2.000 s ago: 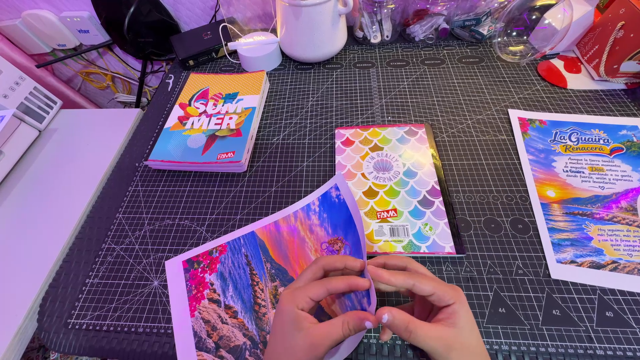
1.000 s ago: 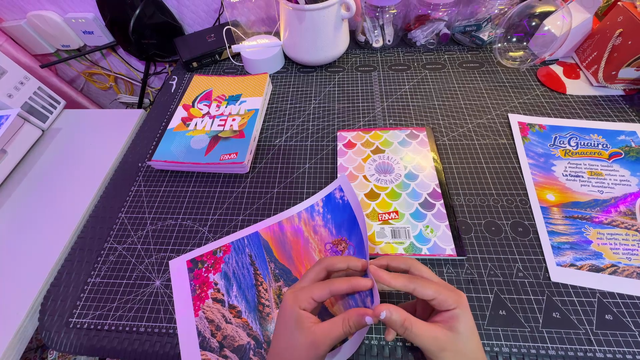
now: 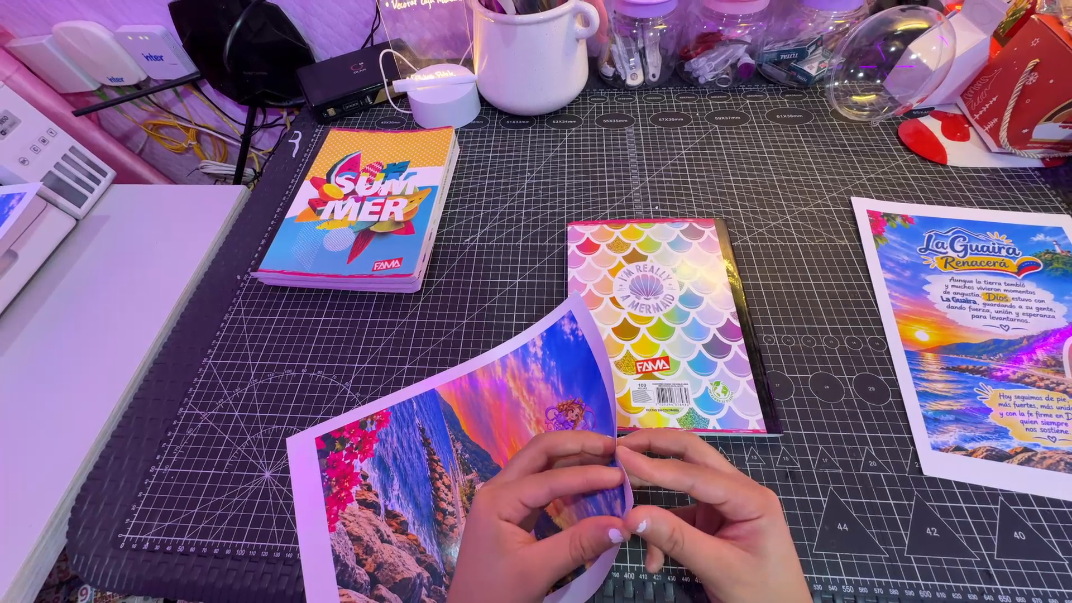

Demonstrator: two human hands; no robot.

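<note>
A glossy printed sheet (image 3: 402,444) with a white border shows rocks, sea, pink flowers and a sunset sky. My left hand (image 3: 540,519) grips it near its right edge, thumb and fingers on the printed face. Fingertips of my right hand (image 3: 712,511) pinch the same edge from the other side, and the sheet bends there. Just beyond the hands lies a notebook (image 3: 670,327) with a rainbow fish-scale cover and a dark spine; the sheet's upper corner overlaps its left edge. Another printed sheet (image 3: 955,352), a sunset coast with lettering, lies flat at the right.
A black cutting mat (image 3: 502,176) with white grid lines covers the table. A stack of notebooks (image 3: 368,209) sits at the upper left. Along the back stand a white mug (image 3: 532,54), lidded jars (image 3: 641,46) and a clear dome (image 3: 888,63). A white machine (image 3: 42,159) is at far left.
</note>
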